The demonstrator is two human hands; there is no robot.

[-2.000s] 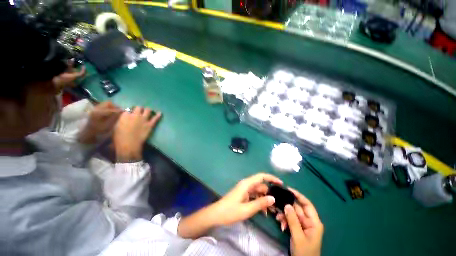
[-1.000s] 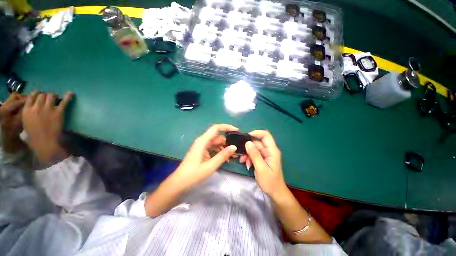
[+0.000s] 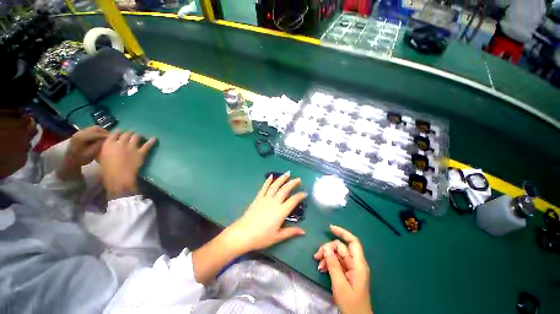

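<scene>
My left hand (image 3: 267,211) lies palm down over the green bench, fingers spread, partly covering dark glossy watch heads (image 3: 297,213). One dark edge shows below the palm side and another above the fingertips; whether the fingers touch them is hidden. My right hand (image 3: 348,267) is to the right near the bench's front edge, fingers loosely curled, with nothing visible in it. Dark tweezers (image 3: 376,211) lie beside the bright light spot (image 3: 330,191). A loose module with an orange-gold centre (image 3: 411,221) lies right of them.
A clear blister tray (image 3: 362,144) holds several dark modules. A glass bottle (image 3: 237,113), white wipes (image 3: 273,111) and an empty frame (image 3: 264,146) are left of it. A dispenser bottle (image 3: 500,214) stands right. A person's hands (image 3: 123,156) work at left.
My hands have separated. The dark piece they held is no longer between them; my left hand has moved left over the bench piece. The view has swung up and left.
</scene>
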